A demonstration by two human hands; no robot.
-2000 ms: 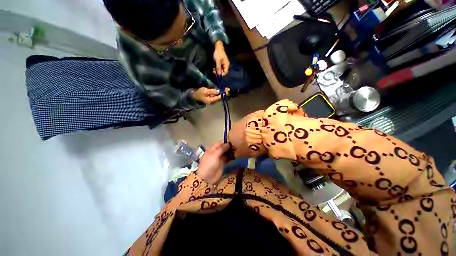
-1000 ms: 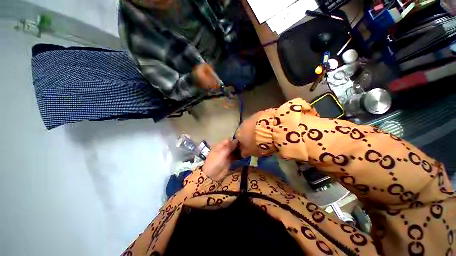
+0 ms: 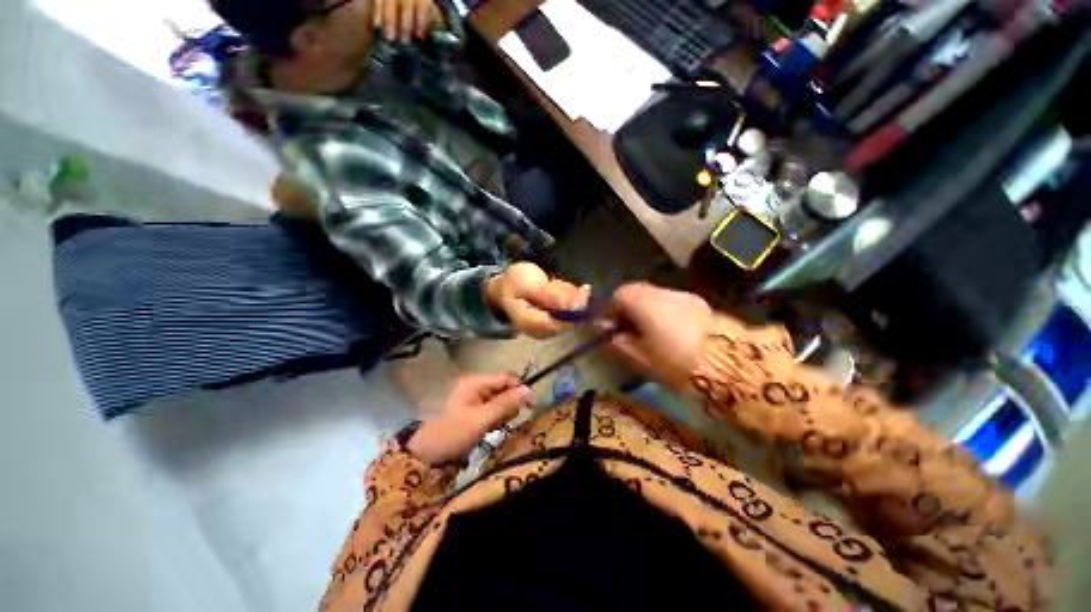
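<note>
A thin dark strap (image 3: 566, 357) is stretched in the air in front of my body, slanting up to the right. My left hand (image 3: 469, 414) pinches its lower end between thumb and fingers. My right hand (image 3: 656, 330) grips its upper end; the fingers are slightly blurred. A seated person's hand (image 3: 538, 299) in a plaid sleeve is just left of my right hand, with a short dark piece at its fingertips. I cannot tell whether that piece belongs to the same strap.
The seated person (image 3: 395, 215) is at the upper left, beside a chair with a dark striped cover (image 3: 203, 299). The brown desk (image 3: 670, 230) bears papers (image 3: 586, 66), a black mouse pad (image 3: 658, 144), a yellow-rimmed device (image 3: 744, 239) and a round-topped jar (image 3: 833, 194).
My hands have moved apart, the right one up and rightward, the left one leftward, with the strap now taut between them. The person's hand has come closer to my right hand. The view has shifted.
</note>
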